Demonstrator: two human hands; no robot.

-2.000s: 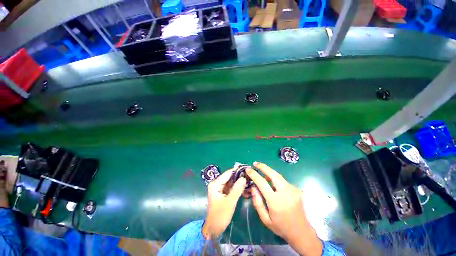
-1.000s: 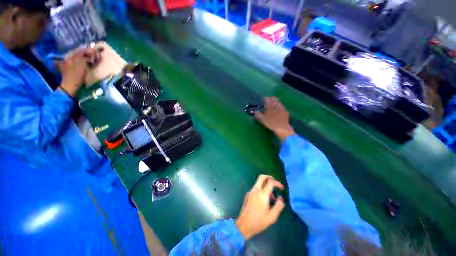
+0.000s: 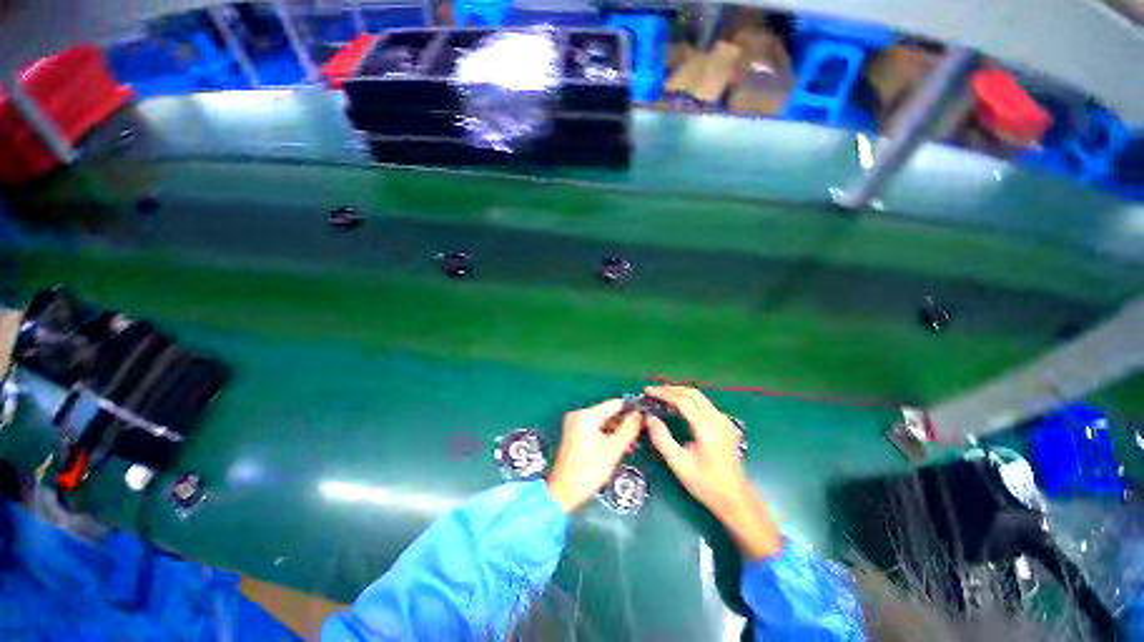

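My left hand (image 3: pixel 590 449) and my right hand (image 3: pixel 698 454) meet above the green bench, fingertips pinching a small dark speaker driver (image 3: pixel 644 404), mostly hidden by the fingers. One black-and-silver driver (image 3: pixel 521 454) lies on the bench left of my left hand. Another driver (image 3: pixel 624 489) lies just below, between my wrists. Part of a third disc (image 3: pixel 739 436) shows behind my right hand.
A green conveyor belt (image 3: pixel 527 307) beyond carries several spaced discs. A black box (image 3: pixel 935 508) with a thick cable stands at right by a pale post (image 3: pixel 1041 376). Black equipment (image 3: pixel 126 376) and one disc (image 3: pixel 187 492) are at left. A blue sleeve is at lower left.
The view has swung back right from the neighbouring station. My right hand, over the belt by a disc a second ago, is now over the bench with my left; both hold a disc.
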